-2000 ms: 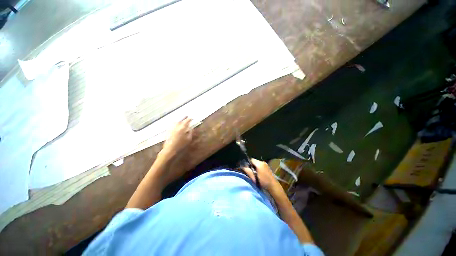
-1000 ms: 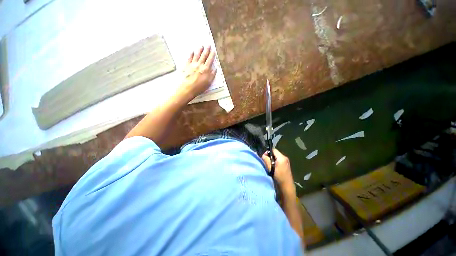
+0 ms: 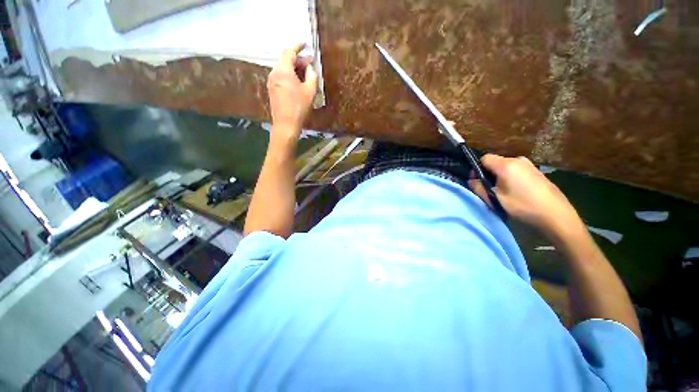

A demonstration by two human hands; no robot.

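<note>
The white paper pattern (image 3: 253, 27) lies on cloth at the table's upper left. The cloth's ragged beige edge (image 3: 172, 57) shows along the near side. A grey-beige pattern weight (image 3: 153, 11) lies on the paper, cut off by the top of the picture. My left hand (image 3: 293, 88) is at the right corner of the layers, thumb and fingers bent; whether it pinches them I cannot tell. My right hand (image 3: 515, 187) is shut on the black handles of the shears (image 3: 420, 95). Their blades look closed and point up-left over the brown table, away from the paper.
The brown table (image 3: 467, 46) has its near edge just beyond my body. A white scrap (image 3: 650, 21) lies at its upper right. Several scraps are on the dark green floor (image 3: 659, 237). At lower left are a blue object (image 3: 92, 172) and metal frames or racks (image 3: 153, 264).
The view has turned, so the paper sits further up-left. My left hand has gone from flat on the paper to bent fingers at its corner. The shears now tilt left over the table.
</note>
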